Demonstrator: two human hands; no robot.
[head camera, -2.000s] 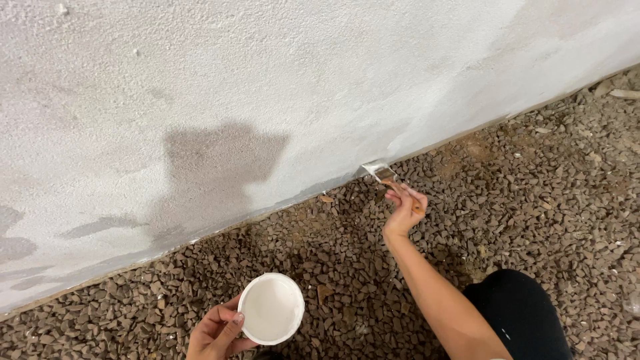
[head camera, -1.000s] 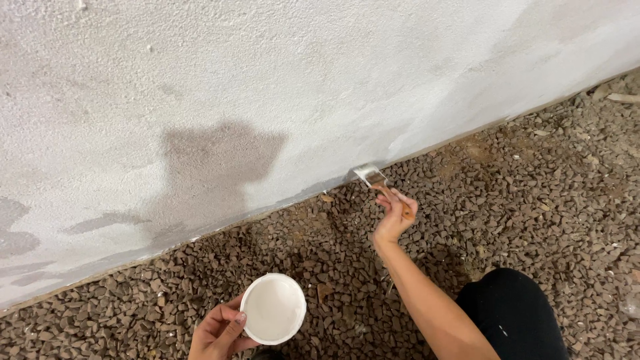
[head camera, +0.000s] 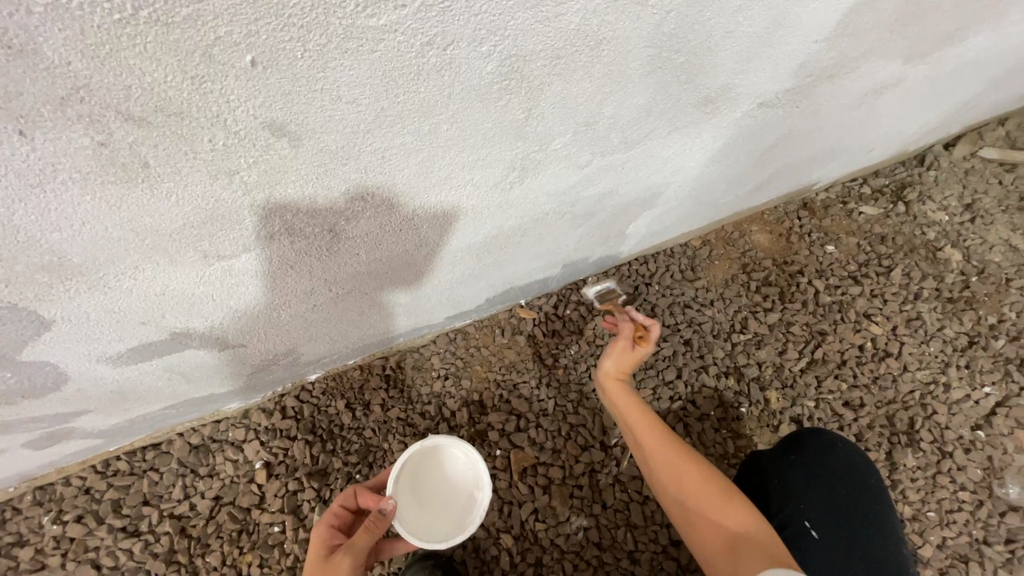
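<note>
At the bottom centre my left hand (head camera: 358, 524) grips the side of a round white tub (head camera: 440, 492) with white paint inside. My right hand (head camera: 630, 344) holds a paintbrush (head camera: 610, 298) by its wooden handle. White paint coats the brush head, which is over the gravel just off the foot of a rough plastered wall (head camera: 512, 160). Most of the wall is white, with greyer patches along its lower edge and at the left. A dark shadow falls on it left of centre.
Loose brown gravel (head camera: 800, 336) covers the ground up to the wall's base. My knee in black cloth (head camera: 824, 496) is at the lower right. A pale stick-like piece (head camera: 1000, 155) lies near the wall at the far right.
The brush was at the wall's lower edge in both earlier frames; now my right hand has drawn it away, over the gravel. My left hand and the tub have hardly moved.
</note>
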